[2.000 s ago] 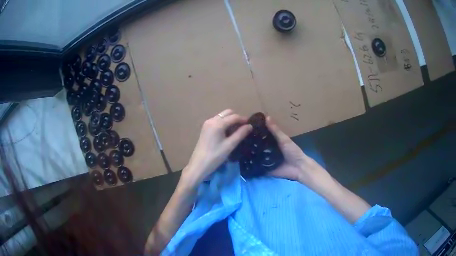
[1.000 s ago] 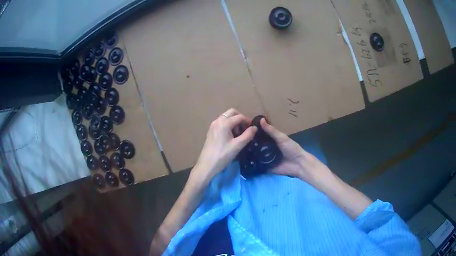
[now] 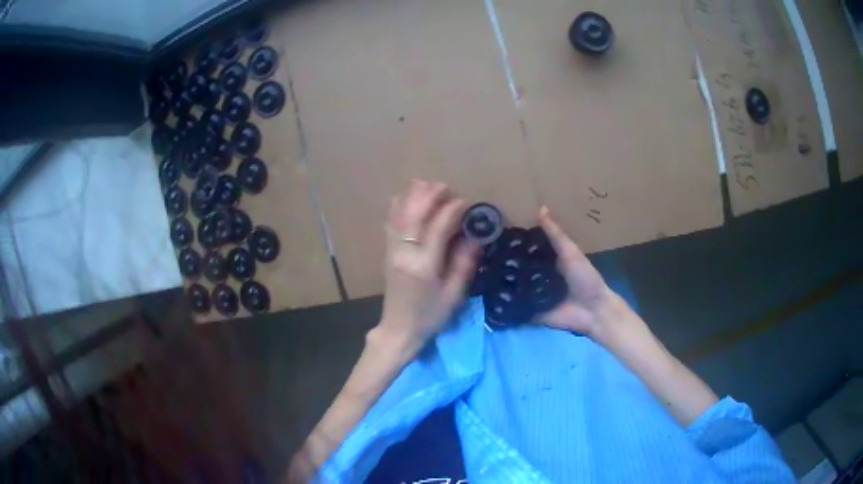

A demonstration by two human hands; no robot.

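Observation:
My left hand (image 3: 421, 255), with a ring on one finger, holds one black round disc (image 3: 483, 223) by its edge, its ringed face and centre dome showing. My right hand (image 3: 577, 284) cups a dark cluster of several black discs (image 3: 516, 274) against the front of the smock. The left hand's disc is at the upper left of the cluster; whether it touches the cluster is unclear. The left fingers are slightly blurred. Many like discs (image 3: 227, 189) lie close together, some overlapping, on the cardboard at the left.
The brown cardboard (image 3: 397, 161) has pale strips and handwriting. A taller dark round piece (image 3: 591, 33) stands at the top; a smaller one (image 3: 757, 106) lies at the right. A dark window frame (image 3: 71, 80) is at the upper left. Grey floor lies below the cardboard.
The left hand has moved a disc up and left from the cluster, so its face now shows. The cluster's faces are more exposed. The view has shifted, moving the cardboard rightward in the picture.

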